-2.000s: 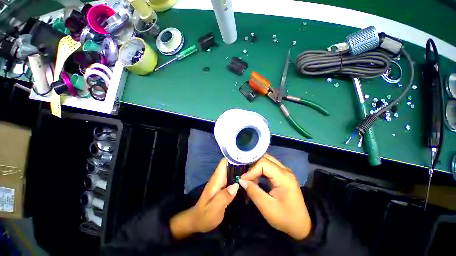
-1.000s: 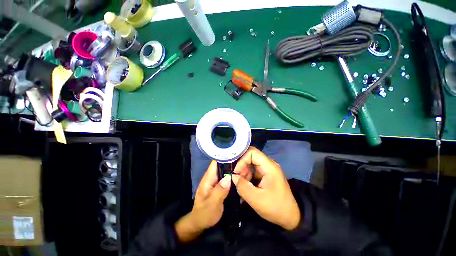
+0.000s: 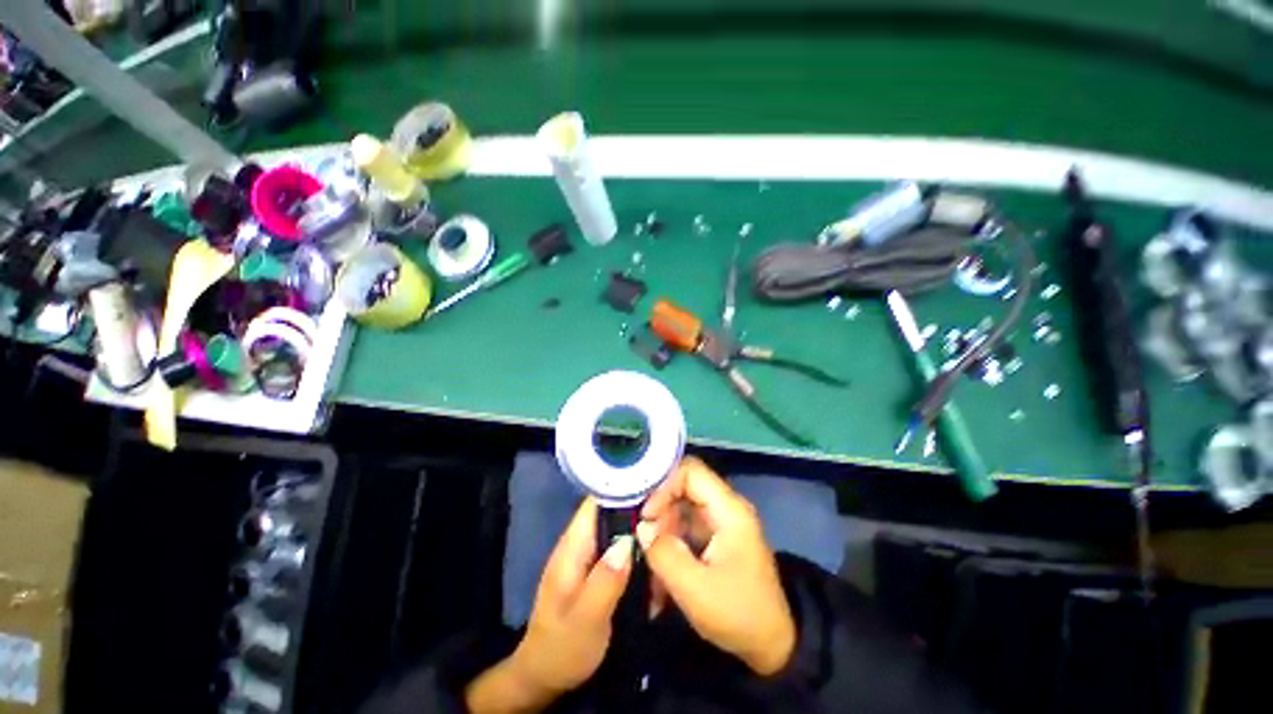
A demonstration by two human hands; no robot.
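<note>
A hair dryer head, a white ring with an open centre, faces up over my lap, just below the bench edge. Its black handle runs down between my hands. My left hand holds the handle from the left, thumb near its top. My right hand has thumb and fingertips at the handle's right side, just under the ring. Any small part between the fingertips cannot be made out. The lower handle blends into dark clothing.
Pliers, black clips, a white tube, a coiled cord, a green-handled screwdriver and an electric screwdriver lie on the bench. Left are screw cups, a parts tray and a black crate.
The view has tilted up, showing more of the area behind the bench. The ring now faces up more squarely than in the oldest frame. Both hands stay at the handle top.
</note>
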